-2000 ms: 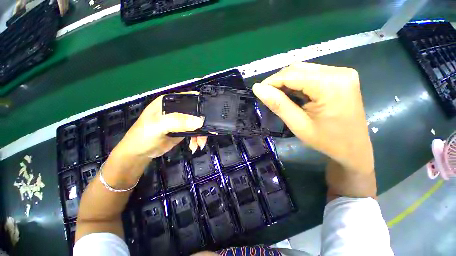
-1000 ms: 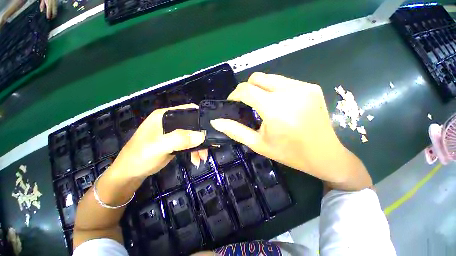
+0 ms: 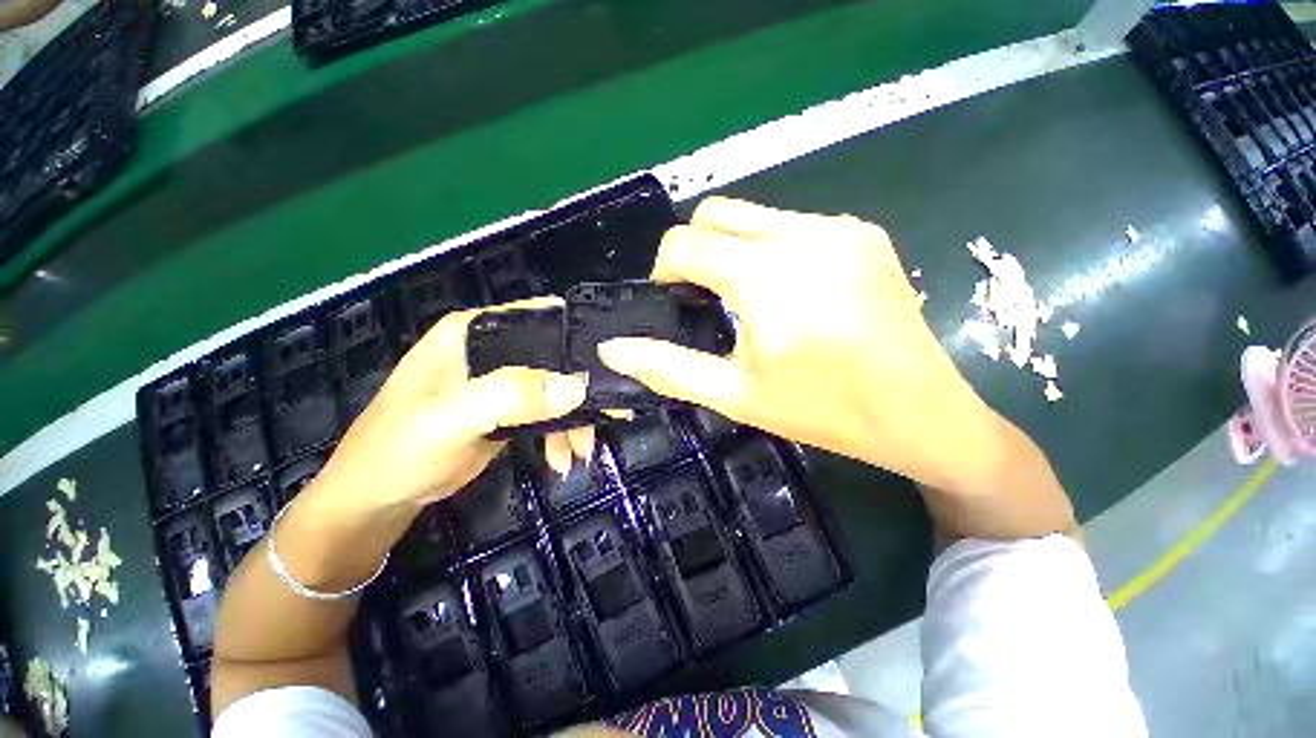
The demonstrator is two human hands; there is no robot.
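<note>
A black plastic phone housing (image 3: 624, 314) is held level above the tray, between both hands. My left hand (image 3: 459, 392) grips its left end, thumb on top and fingers beneath. My right hand (image 3: 808, 325) grips its right end, with the thumb resting on the top face near the middle; its other fingers are mostly hidden behind the housing. No small part can be made out at the fingertips. The glossy black blister tray (image 3: 613, 219) lies below, with rows of oblong pockets holding similar housings; my forearms cover part of it.
Pale paper scraps (image 3: 1015, 310) lie right of the tray, and more scraps (image 3: 75, 562) lie left. A green conveyor belt (image 3: 476, 152) with a white edge rail runs beyond. Other black trays (image 3: 1248, 123) show at the right and far left. A pink fan (image 3: 1280, 404) is at the right edge.
My right hand has moved left and in from the housing's far right end, and its thumb now lies on the top face. The scraps on the right have come into view.
</note>
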